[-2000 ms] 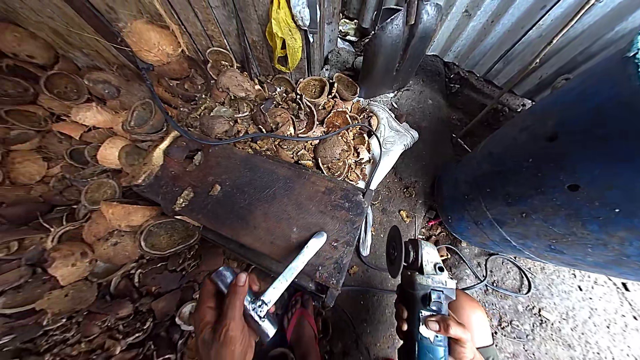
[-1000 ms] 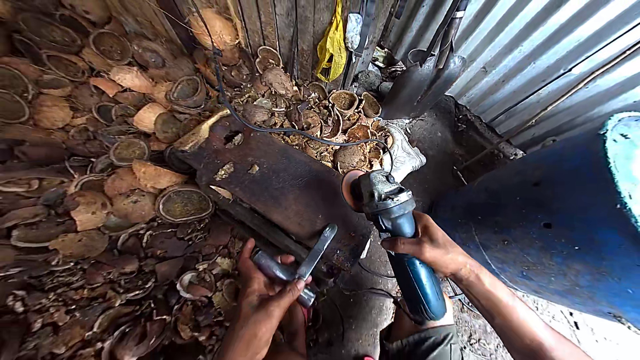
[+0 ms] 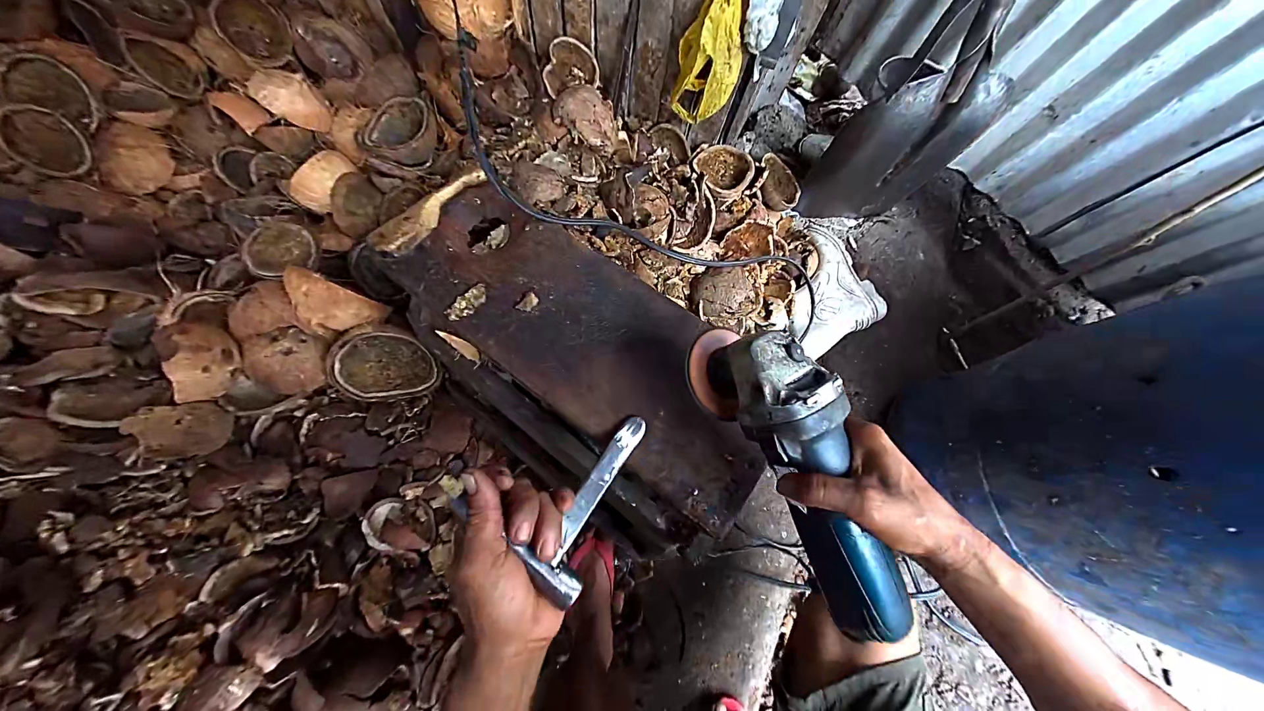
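My left hand (image 3: 513, 553), at lower centre, grips the metal tube handle of a tool with a flat, round-ended metal blade (image 3: 600, 482). The blade points up and right over the near end of a dark wooden board (image 3: 583, 326). My right hand (image 3: 879, 489) is closed round the blue body of an angle grinder (image 3: 839, 533). The grinder's head is over the board's right edge, and its reddish disc (image 3: 711, 373) faces left. The blade and disc are apart. Small husk scraps lie on the board's far part.
Coconut shells (image 3: 385, 365) are heaped at the left. More shell pieces fill a white sack (image 3: 839, 286) beyond the board. A black cable (image 3: 583, 222) crosses the board's far side. A blue drum (image 3: 1096, 474) stands right, by corrugated metal sheets (image 3: 1116, 118); a shovel blade (image 3: 889, 148) leans behind.
My right hand has raised the grinder from low beside the board to its right edge, disc turned left. My left hand still holds the bladed tool. The view has shifted.
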